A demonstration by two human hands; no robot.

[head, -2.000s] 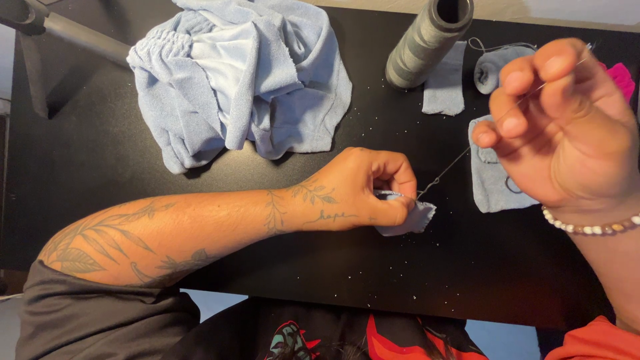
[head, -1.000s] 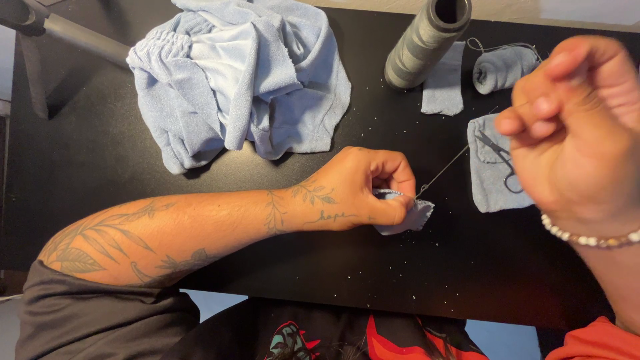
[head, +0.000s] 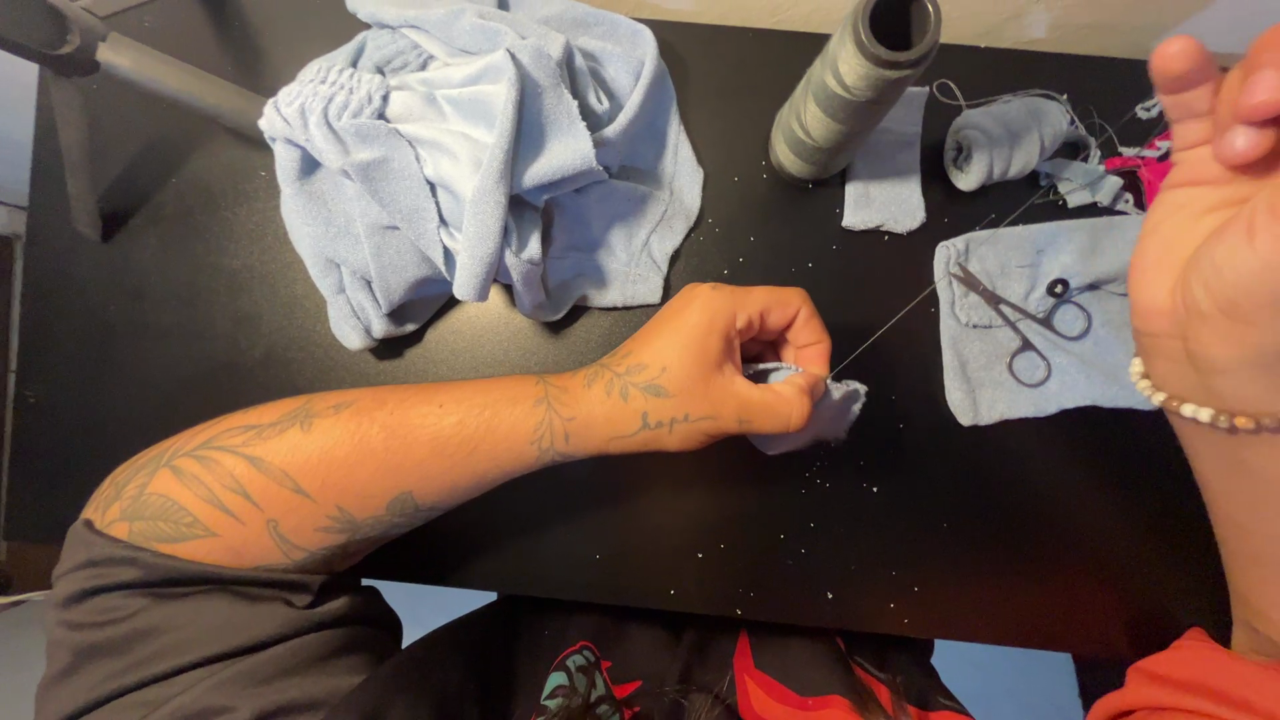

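My left hand (head: 740,365) pinches a small piece of light blue fabric (head: 825,415) between thumb and forefinger over the black table. From the pinched edge a thin thread (head: 888,325) runs taut up and right toward my right hand (head: 1215,190), which is raised at the right edge and partly out of frame. Its fingertips are cut off or overlap there, so whether they hold the thread or a needle cannot be seen. Small scissors (head: 1010,315) and a black ring-shaped piece (head: 1058,288) lie on a flat blue fabric piece (head: 970,385) beneath that hand's left side.
A bunched light blue garment (head: 480,170) lies at the back left. A grey thread cone (head: 850,90) stands at the back, beside a fabric strip (head: 888,175) and a rolled fabric piece (head: 1005,140). Pink fabric (head: 1150,170) and scraps are near the right hand. White specks dot the black tabletop (head: 620,520).
My right hand has moved farther right and up, uncovering more of the scissors and blue fabric. The looped bit of thread near my left fingers has been drawn straight. My left hand keeps its place.
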